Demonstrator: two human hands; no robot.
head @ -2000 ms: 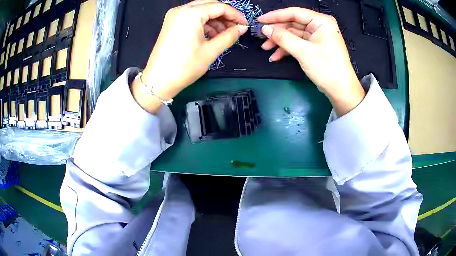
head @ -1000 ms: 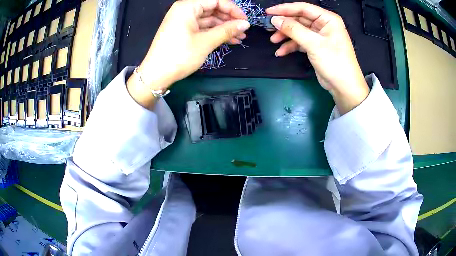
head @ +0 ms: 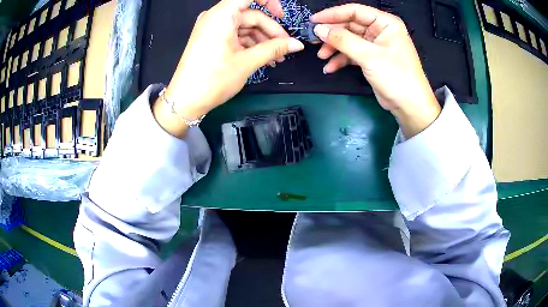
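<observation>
My right hand point(head: 378, 57) holds a small dark slotted piece point(head: 312, 33) between thumb and forefinger over the black parts tray point(head: 336, 78). My left hand point(head: 231, 57) is just left of it, thumb and fingertips close together; whether a thin pin is between them cannot be told. A tangled pile of thin silvery-blue metal pins point(head: 292, 17) lies in the tray behind and between my hands, partly hidden by my left hand. A fanned stack of black plastic frames point(head: 267, 140) lies on the green bench nearer my body.
A left cardboard sheet point(head: 99, 54) carries rows of black frames, with clear plastic film point(head: 45, 178) around it. A right cardboard sheet point(head: 520, 114) has black frames along its far edge. A single black frame point(head: 447, 23) lies at the tray's right. A blue basket point(head: 11, 216) is at far left.
The small piece in my right hand first moved slightly right, then back left, and looks turned. My left fingertips shifted a little and more of the pin pile shows. The frame stack has stayed put.
</observation>
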